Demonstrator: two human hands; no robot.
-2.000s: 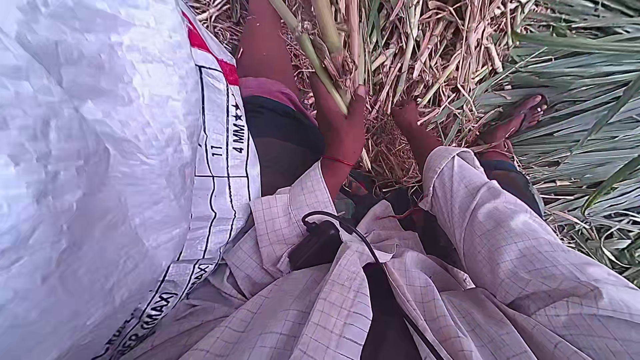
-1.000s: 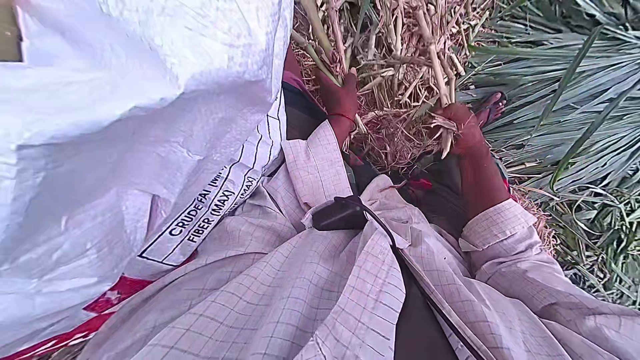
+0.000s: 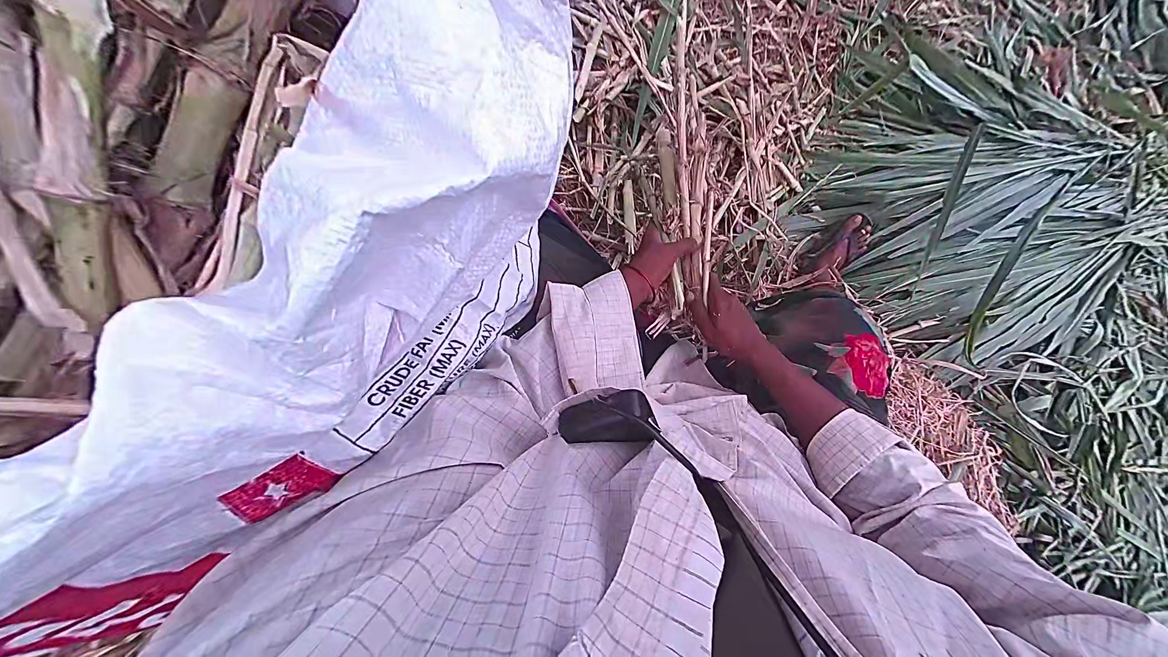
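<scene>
A bundle of dry plant stalks [image 3: 683, 164] stands up between my two hands, its lower ends pointing toward my lap. My left hand [image 3: 659, 260] is closed around the left side of the bundle, with a red thread at the wrist. Just below and to the right, my right hand [image 3: 725, 321] grips the same stalks near their lower ends. The fingertips are partly hidden by the stalks. A white woven plastic sack [image 3: 365, 219] with printed writing and red patches lies at my left, against my checked shirt.
Dry chopped straw [image 3: 776, 109] covers the ground ahead. Long green leaves [image 3: 985, 210] are spread on the right, beside my bare foot [image 3: 844, 245]. Thick plant stems [image 3: 82, 210] stand at the far left. A black device [image 3: 607, 417] with a cable hangs on my shirt.
My right hand has come in from the right to meet my left hand at the stalks. The view has shifted, and thick stems now show at the left.
</scene>
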